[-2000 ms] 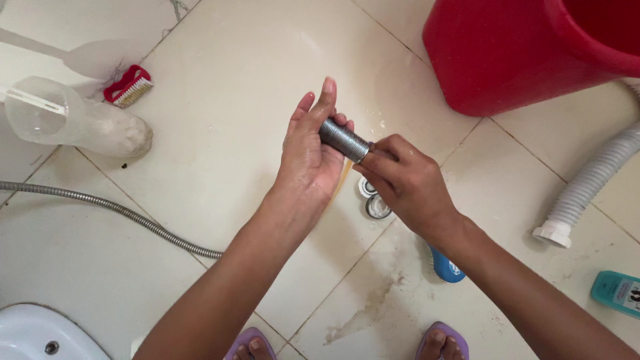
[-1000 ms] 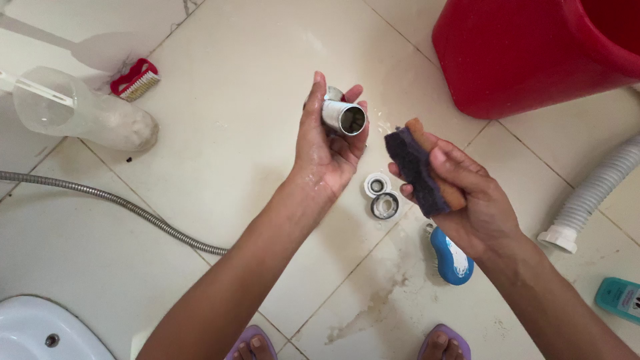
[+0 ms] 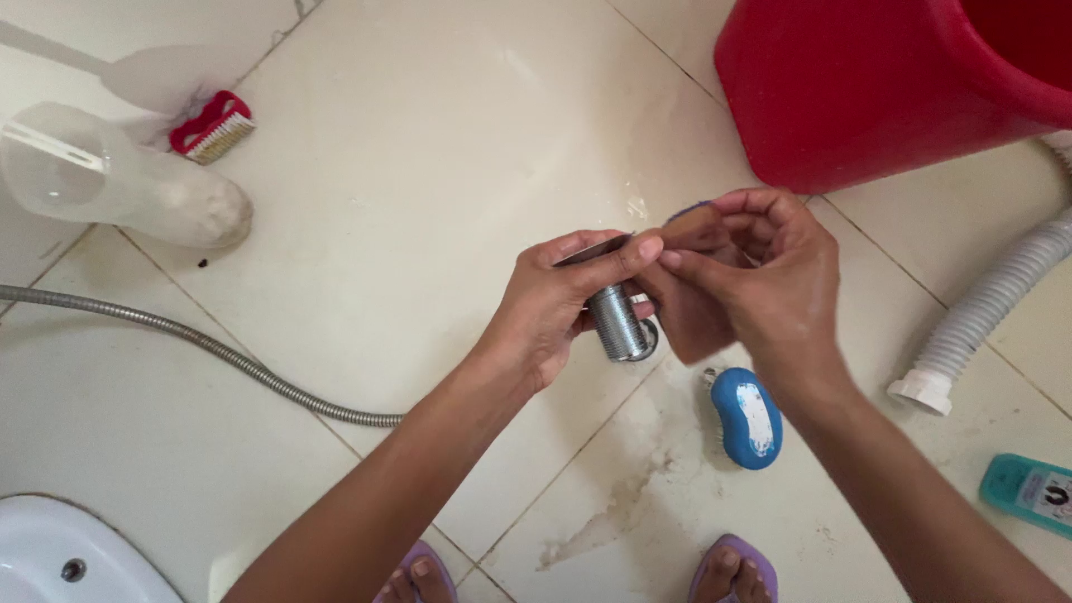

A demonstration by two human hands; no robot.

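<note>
My left hand (image 3: pixel 557 306) holds a threaded metal drain fitting (image 3: pixel 617 327), its threaded tube pointing down and its flat flange under my thumb. My right hand (image 3: pixel 775 280) grips a piece of brown sandpaper or scouring pad (image 3: pixel 691 314), which is bent, with one part near my fingertips and a flap hanging down. Both hands meet at the flange, my left thumb touching the sheet's edge. Behind the tube, a round ring (image 3: pixel 650 339) on the floor is partly hidden. Below my right hand lies a blue-backed scrub brush (image 3: pixel 748 419).
A red bucket (image 3: pixel 854 100) stands at upper right, with a grey corrugated hose (image 3: pixel 976 310) below it and a teal bottle (image 3: pixel 1026 490) at the edge. Left are a red brush (image 3: pixel 213 126), a clear plastic container (image 3: pixel 126 176), a metal shower hose (image 3: pixel 209 343) and a white ceramic fixture (image 3: pixel 75 544).
My right hand has come back to my left with the sheet. The fitting, whose open end showed a second ago, has turned so its threaded tube points down.
</note>
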